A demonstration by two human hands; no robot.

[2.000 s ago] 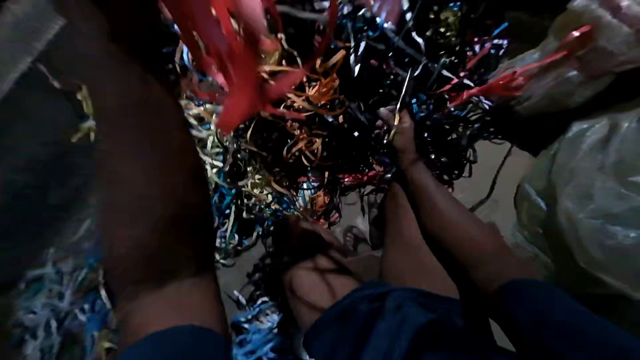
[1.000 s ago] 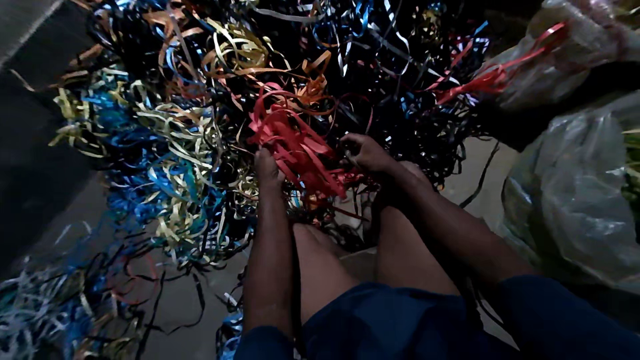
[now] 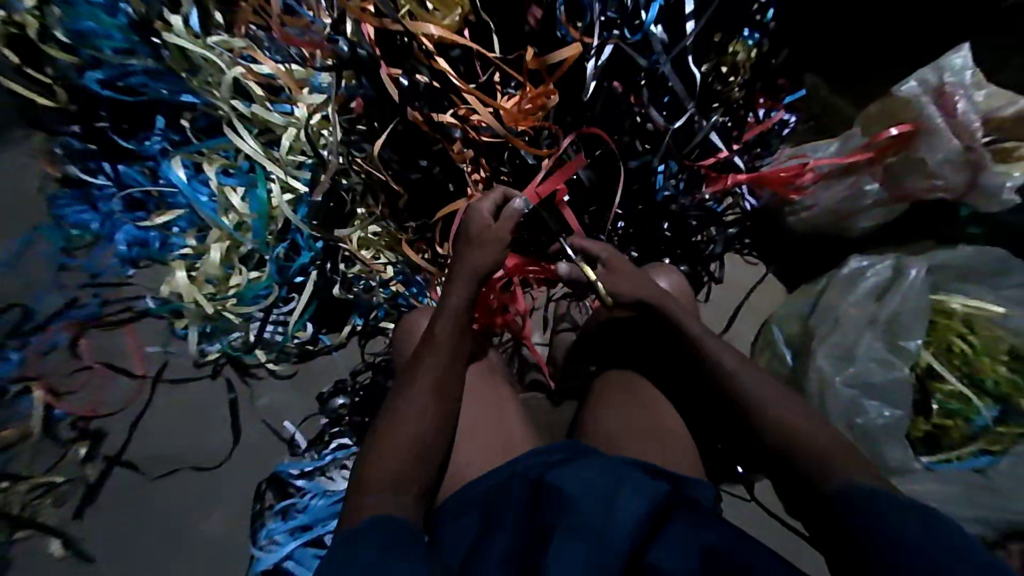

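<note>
My left hand [image 3: 488, 228] is closed on a bundle of red plastic straps [image 3: 556, 180], whose ends and loops stick out above the fingers. More red strap hangs below that hand, between my knees. My right hand [image 3: 612, 272], just to the right and slightly lower, holds a slim tool with a metal blade and a yellowish handle [image 3: 594, 282]; whether it is a knife or one side of scissors I cannot tell. Its tip points up toward the red straps. Behind both hands lies a tangled heap of orange, black, blue and cream straps [image 3: 272, 152].
A clear plastic bag [image 3: 856, 344] holding yellow-green straps stands at the right. Behind it, red straps [image 3: 800, 172] lie against another clear bag [image 3: 944, 136]. Light blue straps [image 3: 308, 504] lie by my left leg, and loose black straps [image 3: 228, 416] on the grey floor.
My left hand, blurred and raised two seconds ago, is down in front of my knees with the red straps. The bladed tool shows again in my right hand. The view has moved closer.
</note>
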